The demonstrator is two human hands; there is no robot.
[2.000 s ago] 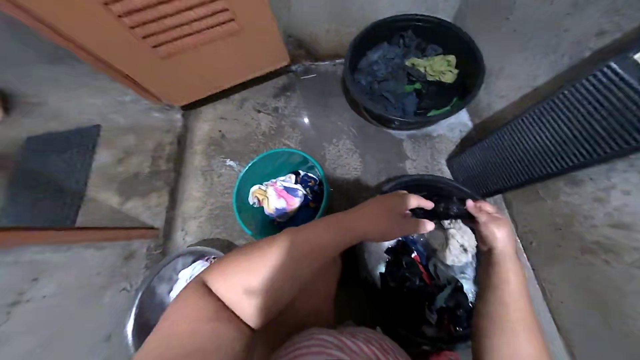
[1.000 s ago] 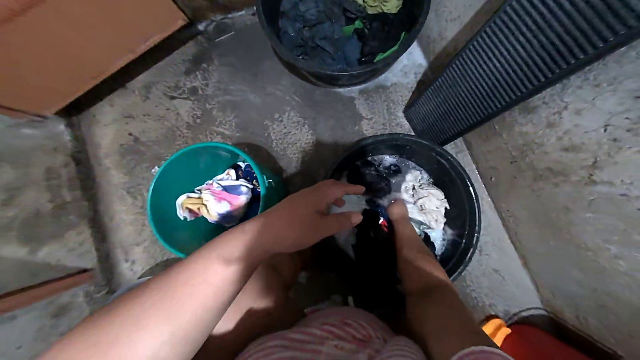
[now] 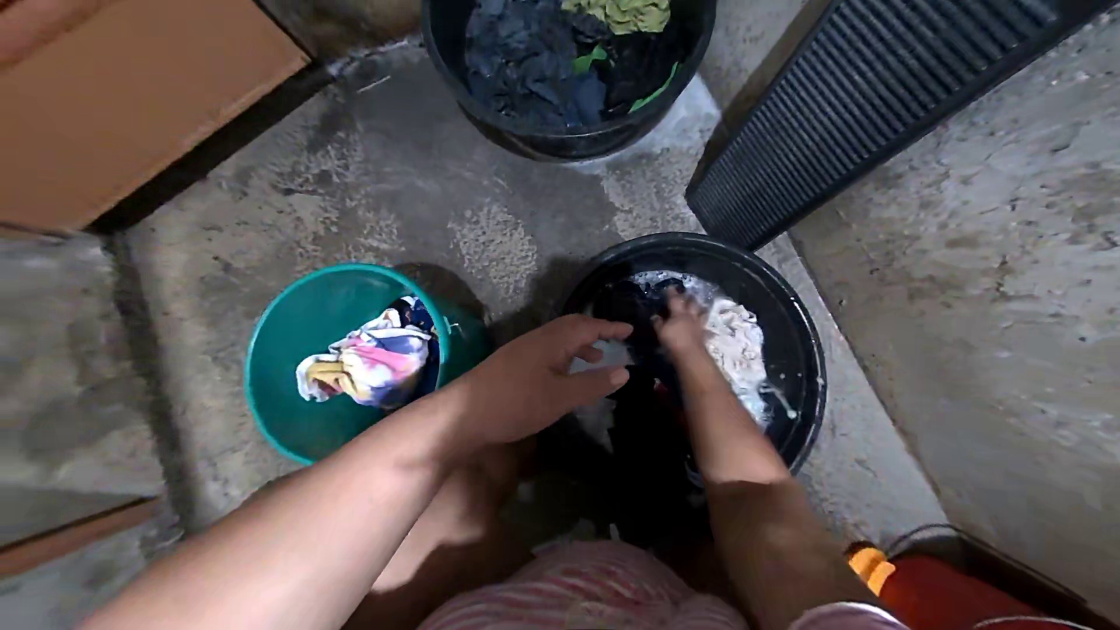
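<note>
My left hand (image 3: 551, 372) hovers over the near-left side of a black plastic basin (image 3: 801, 367), fingers apart and holding nothing. My right hand (image 3: 682, 324) reaches down into that basin at dark wet cloth (image 3: 634, 306); its fingertips are blurred, and whether they grip the cloth is not clear. A wet whitish cloth (image 3: 735, 346) lies beside my right hand in sudsy water. Dark fabric (image 3: 647, 437) also lies at the basin's near side, between my forearms. Left of my left hand stands a green plastic bucket (image 3: 289, 350) with a multicoloured cloth (image 3: 372, 359) in it.
A second black basin (image 3: 560, 144) with dark clothes and a yellow-green cloth (image 3: 626, 13) stands beyond. A black ribbed panel (image 3: 840, 114) leans at the upper right by the concrete wall. A brown door panel (image 3: 131, 105) is upper left. A red and orange object (image 3: 936, 595) lies lower right.
Two seconds ago both hands held a black cloth above the near basin; now they are apart, the left raised and empty, the right down in the basin. The view has shifted.
</note>
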